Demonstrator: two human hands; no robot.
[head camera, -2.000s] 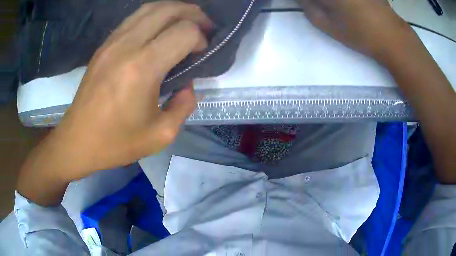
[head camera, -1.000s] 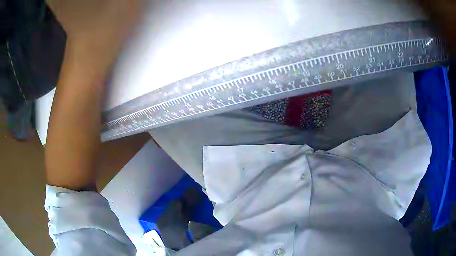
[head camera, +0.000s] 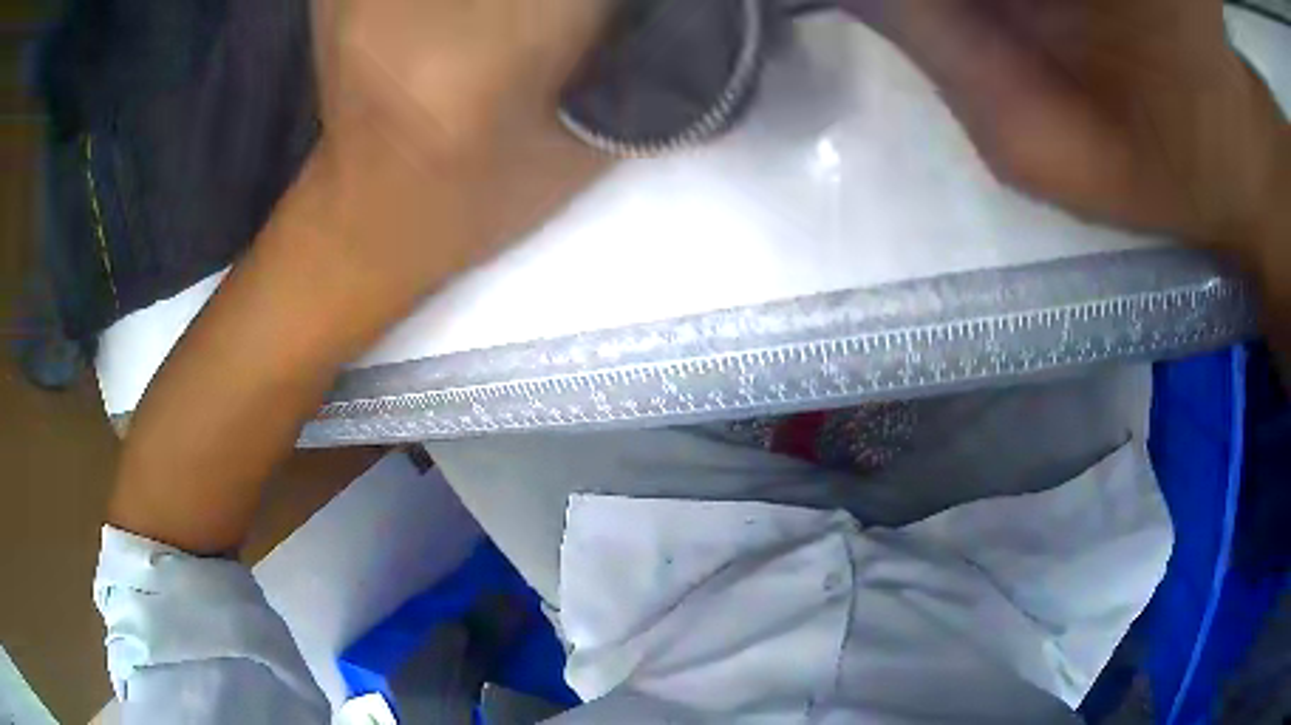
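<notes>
The dark grey garment (head camera: 184, 156) lies on the white table (head camera: 666, 241) at the upper left, with light topstitching near its left side. The metal zipper (head camera: 677, 145) curves in a U along the cloth edge at the top middle, beside my left hand. My left hand (head camera: 453, 71) is blurred and cut off by the top edge; it lies over the cloth, and its fingers are hidden. My right hand (head camera: 1048, 85) is blurred at the upper right, also cut off at the top, so its grip cannot be told.
A grey ruler tape (head camera: 793, 347) runs along the table's front edge, close to my white shirt (head camera: 708, 609). Blue plastic (head camera: 1196, 524) shows below the table at right, and more blue plastic (head camera: 439, 616) at the lower left.
Since one second ago, the zipper and both forearms have come back into view at the top as the camera view shifted. The zipper now curves more tightly than two seconds ago.
</notes>
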